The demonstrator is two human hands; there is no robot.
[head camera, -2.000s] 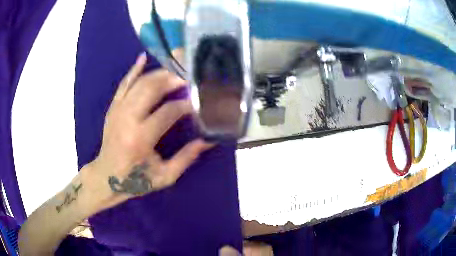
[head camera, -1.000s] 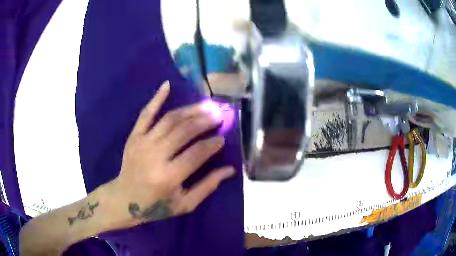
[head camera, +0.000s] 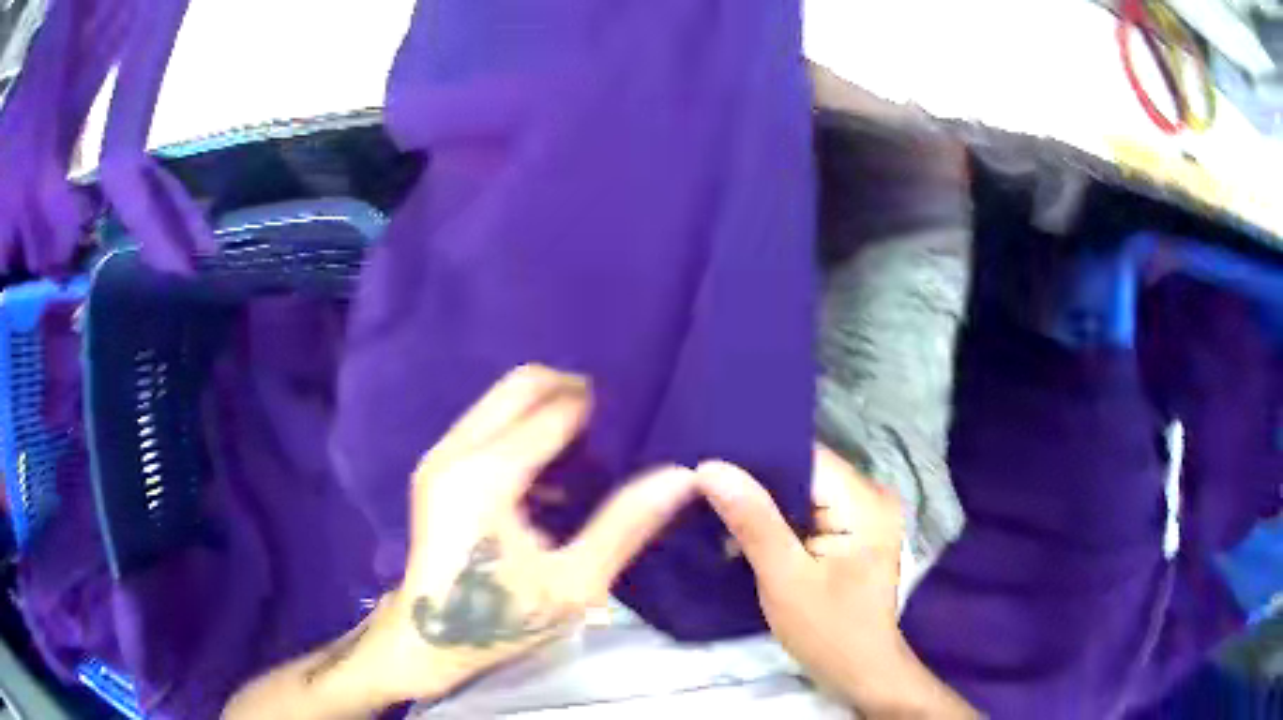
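Observation:
A long purple garment panel [head camera: 605, 211] hangs from the white table down over my lap. My left hand [head camera: 528, 521] grips the panel near its lower end, with the thumb on top. My right hand [head camera: 816, 563] pinches its right edge, and the two thumb tips nearly touch. The fingers under the cloth are partly hidden.
The white table edge [head camera: 985, 106] crosses the top, with red and yellow scissor handles [head camera: 1157, 71] at its upper right. A dark basket [head camera: 148, 436] with purple pieces stands at left. More purple cloth [head camera: 1048, 492] lies at right beside a blue basket part [head camera: 1105, 298].
The view has shifted down from the machine to my lap. My left hand has left the lit needle area and holds the panel lower down. My right hand is now in full view on the cloth.

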